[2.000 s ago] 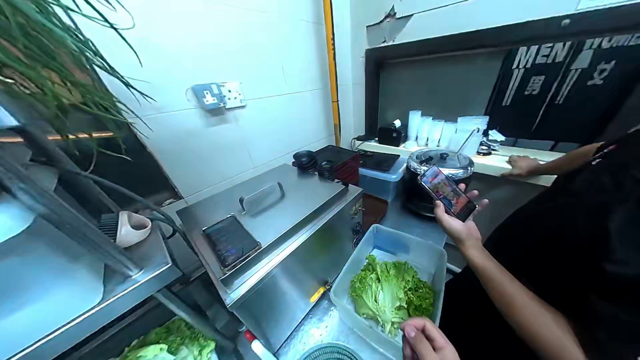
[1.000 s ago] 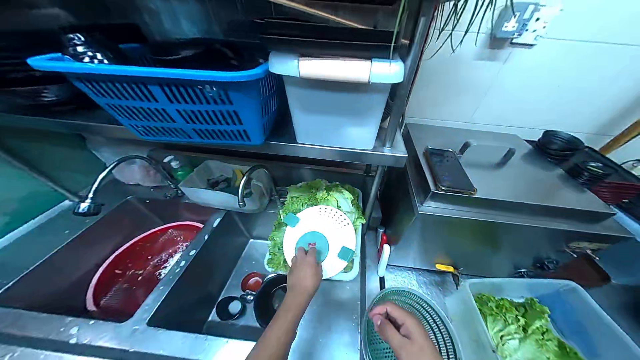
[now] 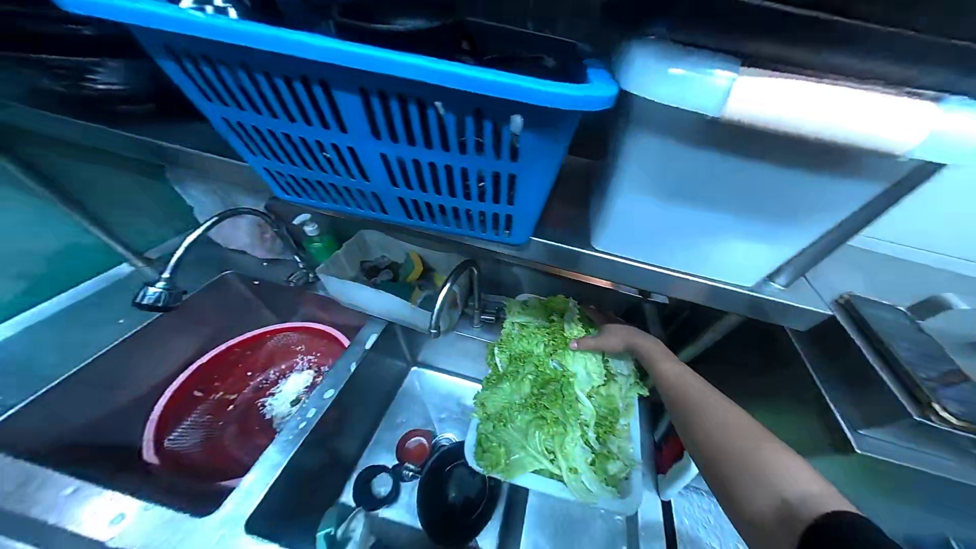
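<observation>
Leafy green lettuce (image 3: 560, 396) fills a white plastic tub (image 3: 526, 482) at the right side of the sink area. From the lower right, my right hand (image 3: 616, 341) reaches to the tub's far right corner; its thumb lies over the leaves and the fingers are mostly hidden at the rim. My left hand is out of view. At the bottom edge, a teal and white item (image 3: 345, 528) is partly visible and blurred. A black bowl (image 3: 456, 492) lies in the sink basin beside the tub.
A red colander (image 3: 229, 396) sits in the left basin, below a curved faucet (image 3: 229, 217). Behind the basins is a white container with sponges (image 3: 358, 286). Overhead, a shelf carries a blue plastic basket (image 3: 366, 145) and a grey bin (image 3: 709, 183).
One second ago my left hand was on a white, teal-handled lid over the lettuce; that hand has left view and the lettuce is uncovered. My right hand has moved to the tub's far corner.
</observation>
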